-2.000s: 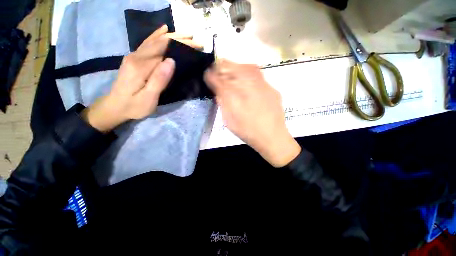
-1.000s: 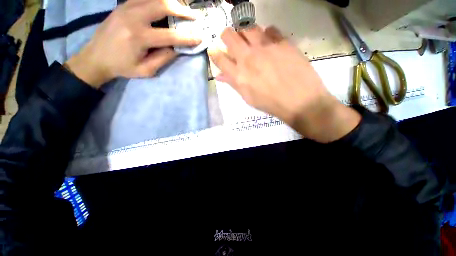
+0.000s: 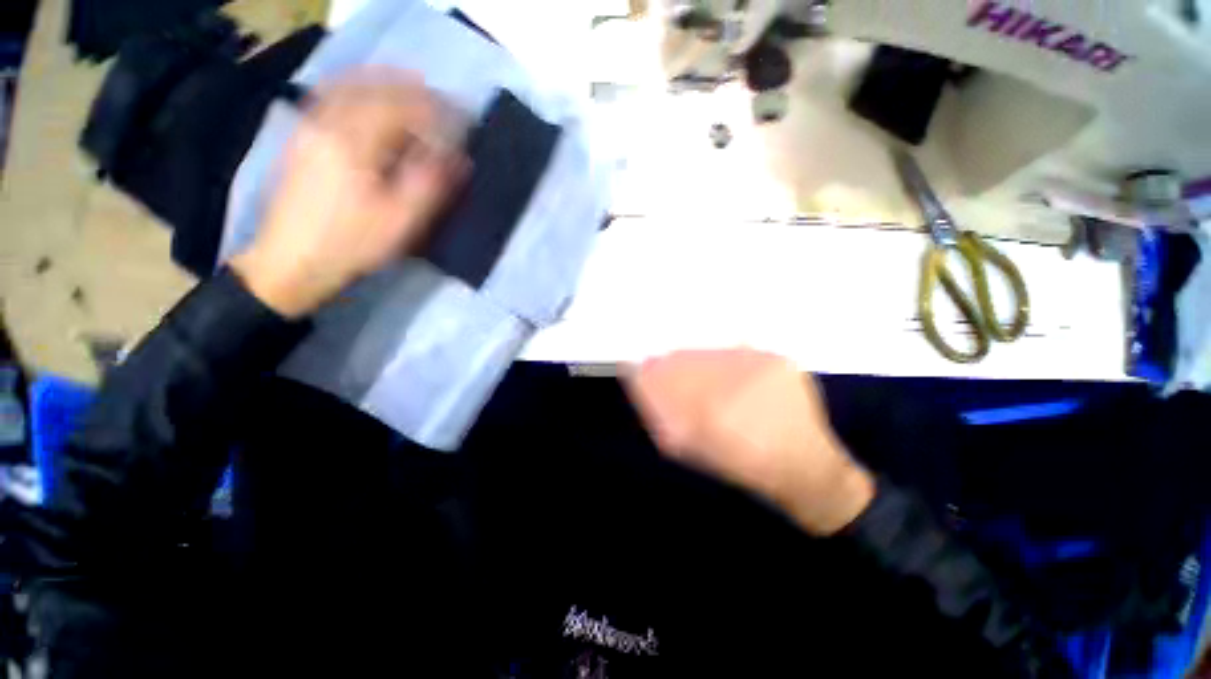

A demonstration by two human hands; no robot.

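The garment panel, with its pale grey-blue backing up, lies turned at an angle on the left of the white machine table and hangs over its front edge. A black cloth piece lies across the backing. My left hand, blurred, is over the panel beside the black piece; whether it grips cloth cannot be told. My right hand is blurred at the table's front edge, away from the panel, with fingers curled and no object visible in it.
Scissors with yellow-gold handles lie on the table at right. The cream-white machine head is at the upper right, with a knurled knob. Black cloth lies on the wooden surface at left. Blue baskets are at both sides.
The panel has come away from the machine's needle area, turned and shifted left. My right hand has moved off it towards the front edge. The view has shifted, showing more of the machine head.
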